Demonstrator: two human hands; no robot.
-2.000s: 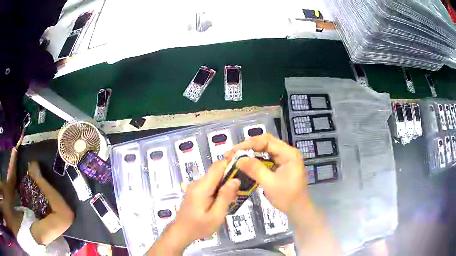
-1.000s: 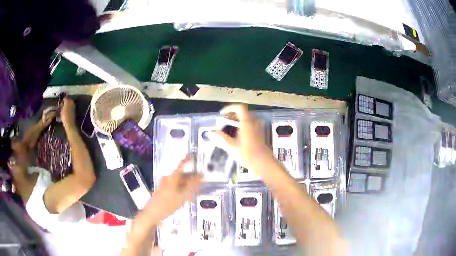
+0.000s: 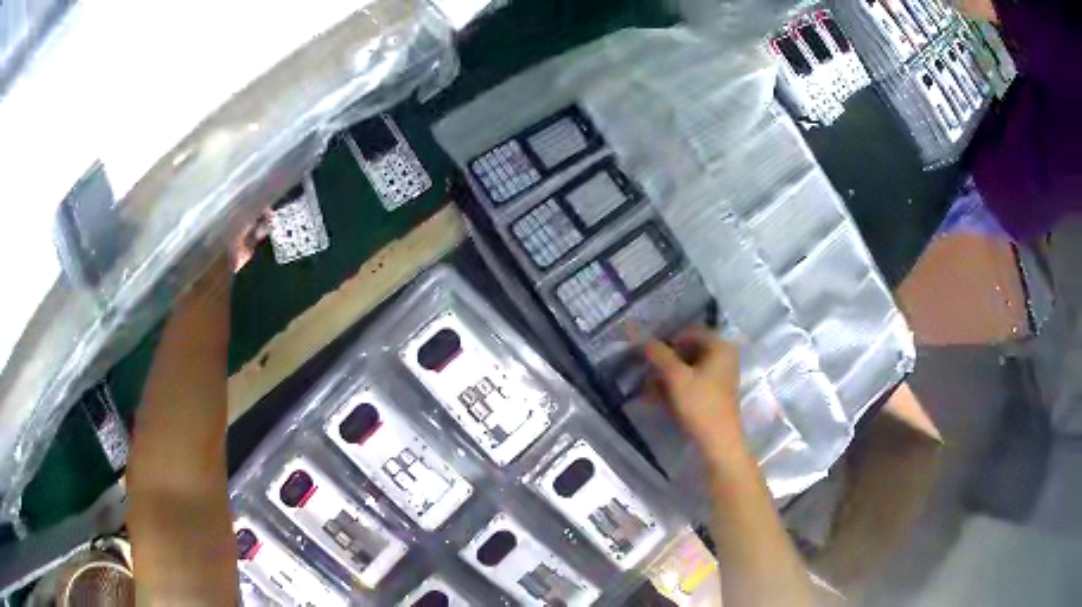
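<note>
My left hand (image 3: pixel 246 246) is stretched over the green belt, its fingers at the left edge of a pale phone body (image 3: pixel 297 225); whether they grip it is unclear. My right hand (image 3: pixel 698 370) is over the lower end of the grey front housing tray (image 3: pixel 759 243), fingers bent down and close together. Its fingertips are blurred, so I cannot tell if they hold a housing. Three dark-framed front housings (image 3: pixel 617 276) show above it in the tray. The clear blister tray (image 3: pixel 441 282) holds white phones, backs up, with dark ovals at their tops.
Another phone body (image 3: pixel 388 163) lies on the green belt (image 3: pixel 338 270). Glossy clear plastic (image 3: pixel 344 89) lines the white shelf at upper left. The fan (image 3: pixel 97 583) is at the lower left edge. More phones (image 3: pixel 821 62) lie at upper right, and a person's purple sleeve (image 3: pixel 1030 131) shows at right.
The view has turned and moved right. My left hand has gone from the phone tray to the belt, my right hand to the housing tray. The blurred phone at my hands earlier is no longer between them.
</note>
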